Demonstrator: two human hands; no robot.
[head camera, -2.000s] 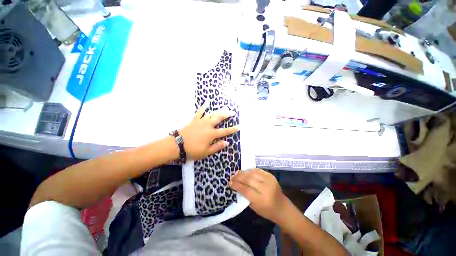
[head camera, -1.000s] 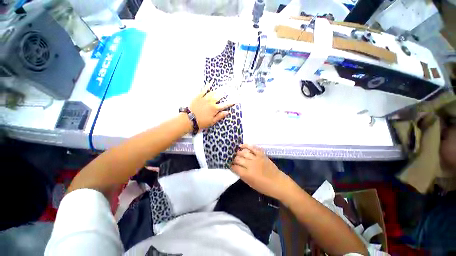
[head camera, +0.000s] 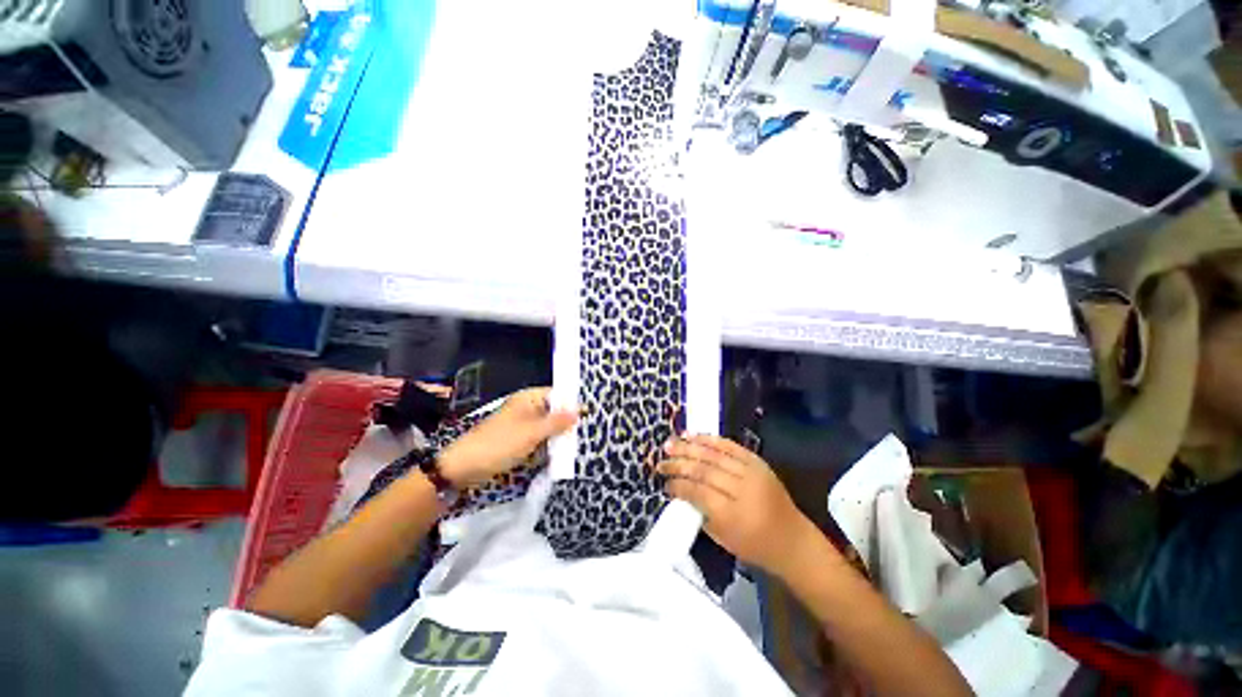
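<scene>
A long leopard-print fabric panel runs from beside the sewing machine's needle area over the table's front edge to my lap. White strips show along both its long sides. My left hand grips the panel's left edge below the table edge. My right hand grips its right edge at about the same height. The panel's lower end is folded over near my lap. The presser foot area is at the panel's upper right; whether the fabric lies under the foot cannot be told.
Black-handled scissors and a pink-blue pen-sized tool lie right of the panel. A blue JACK sheet lies at left. A red mesh basket stands lower left, a carton with white offcuts lower right.
My left hand has moved off the tabletop, down to the panel's left edge near my lap. More panel shows, hanging straighter between both hands. The camera view has shifted downward.
</scene>
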